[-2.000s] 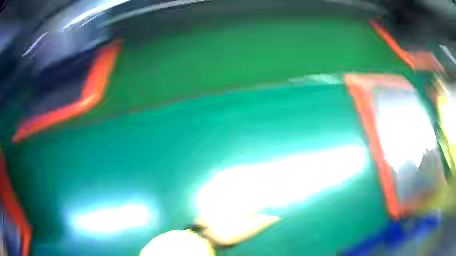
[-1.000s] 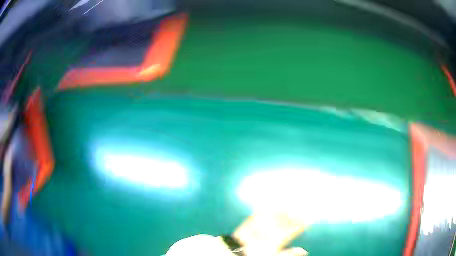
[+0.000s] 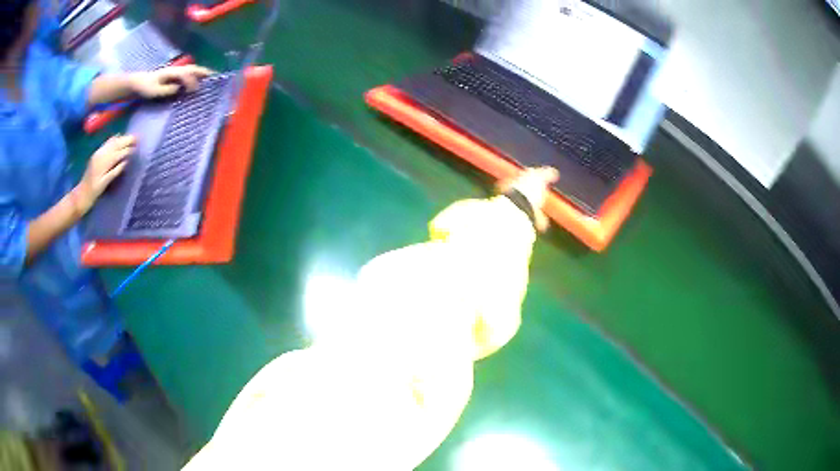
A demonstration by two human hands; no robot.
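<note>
An open laptop (image 3: 562, 106) with a lit white window on its display sits on a red-orange tray (image 3: 442, 131) at the upper right, on the duller green strip. My left hand (image 3: 534, 191), small and partly blurred, is at the tray's front edge, with a dark band on the wrist. Its fingers lie over the edge beside the laptop's palm rest and another part of the hand shows below, so it appears to grip the tray. My overexposed yellow sleeve crosses the glossy green bench. My right hand is out of the picture.
At the left, a person in blue (image 3: 46, 166) has both hands on another laptop (image 3: 170, 152) on a red-orange tray (image 3: 244, 166). A thin blue cable (image 3: 143, 267) runs from that tray's near side. More laptops stand at the upper left. A blue stool (image 3: 115, 373) is below the bench edge.
The view has turned left to the neighbour and the laptops. My left arm now stretches far forward, and its hand has moved from the bench's near side to the tray edge.
</note>
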